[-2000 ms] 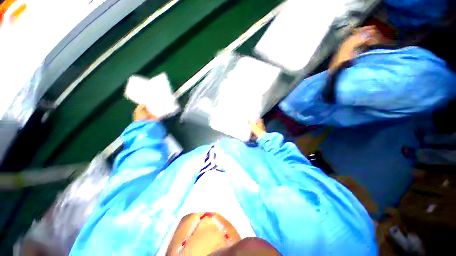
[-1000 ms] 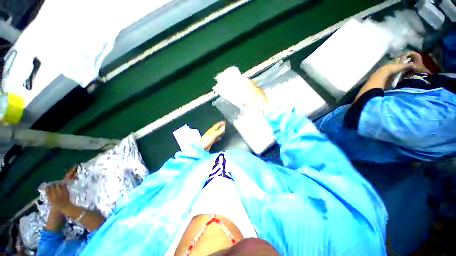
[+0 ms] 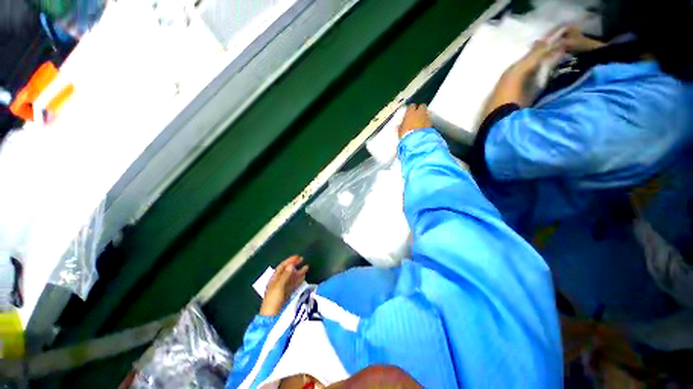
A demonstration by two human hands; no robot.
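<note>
My left hand (image 3: 283, 283) is over the green bench near my body, with a small white card (image 3: 264, 281) held at its fingers. My right hand (image 3: 414, 120) is stretched out by the pale rail, on a white item (image 3: 386, 142) at the far end of the white stack; its grip is partly hidden. The stack of white sheets (image 3: 380, 224) lies on the bench, partly under my right sleeve. A clear poly bag (image 3: 342, 196) lies against the stack's left side.
A green conveyor belt (image 3: 258, 144) runs beyond the pale rail (image 3: 304, 199). Silvery bags (image 3: 186, 353) are heaped at lower left. At right, another person's blue sleeve (image 3: 585, 125) and hands are over a second white stack (image 3: 463, 87). A white shelf (image 3: 99, 159) is upper left.
My right hand has moved from over the near stack to its far end by the rail, leaving the stack partly covered by my sleeve. My left hand still has the card. The view has shifted.
</note>
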